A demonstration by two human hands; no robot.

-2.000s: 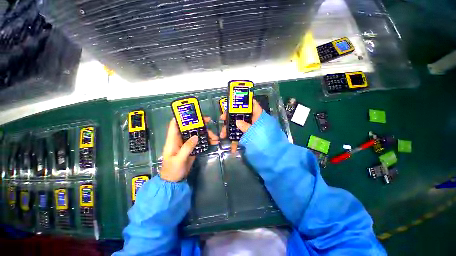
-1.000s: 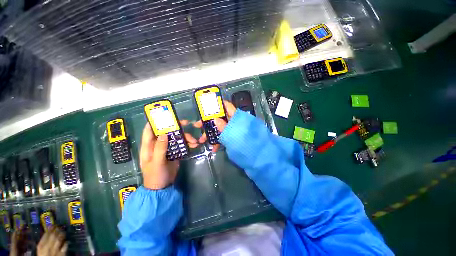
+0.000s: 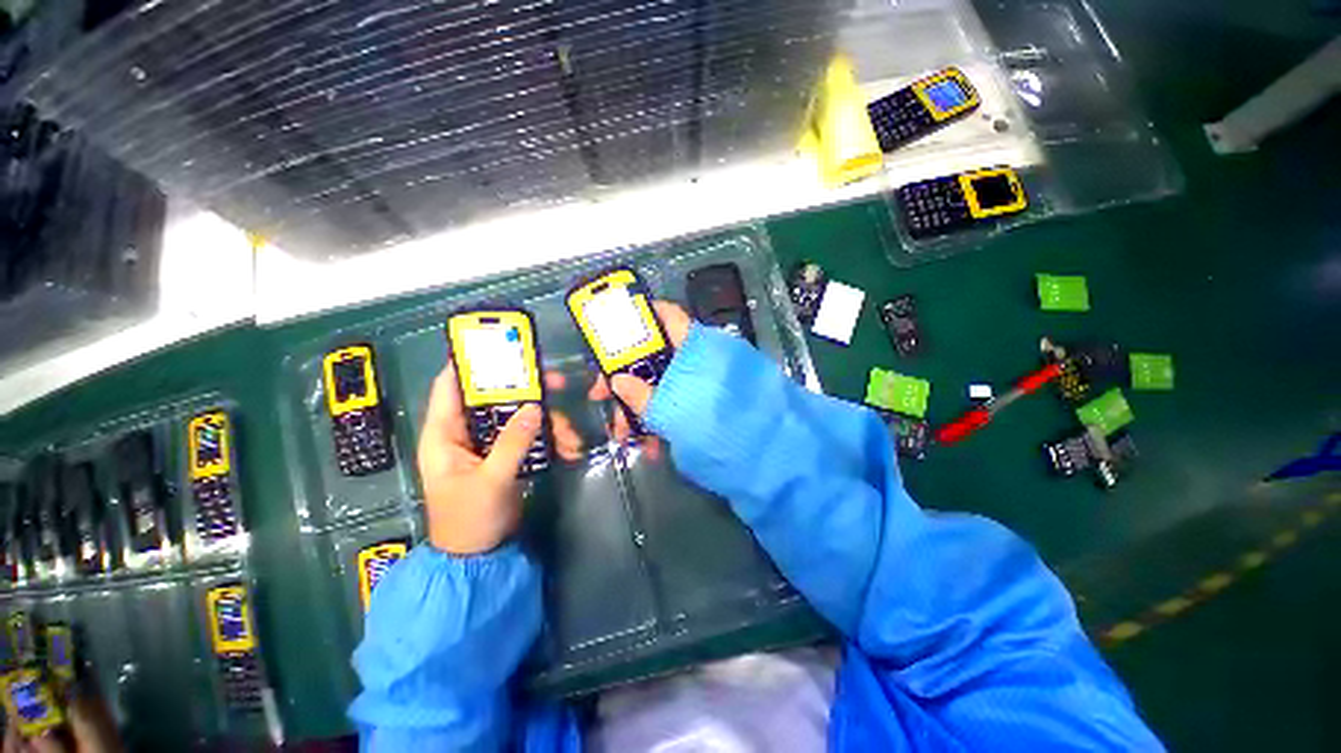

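My left hand (image 3: 478,478) holds a yellow-framed keypad phone (image 3: 497,358) upright, its screen lit white, my thumb on the keys. My right hand (image 3: 655,380) holds a second keypad phone (image 3: 618,319), tilted a little, its screen also white, my thumb on its keys. Both phones are above a clear blister tray (image 3: 588,589). In that tray lie a dark phone, back up (image 3: 719,299), a yellow-framed phone at left (image 3: 356,411) and another (image 3: 380,566), partly hidden by my left sleeve.
Stacked trays (image 3: 441,118) stand behind. At right lie a red pen (image 3: 978,416), green labels or batteries (image 3: 1062,293) and a white rectangle (image 3: 837,312). Two phones (image 3: 962,202) lie in the upper right tray. Another person's hand (image 3: 88,721) holds a phone at lower left.
Both screens went from menu text to white. The left-hand phone is more upright than a second ago; the right-hand phone tilts more. The other person's hand at lower left has lifted a phone.
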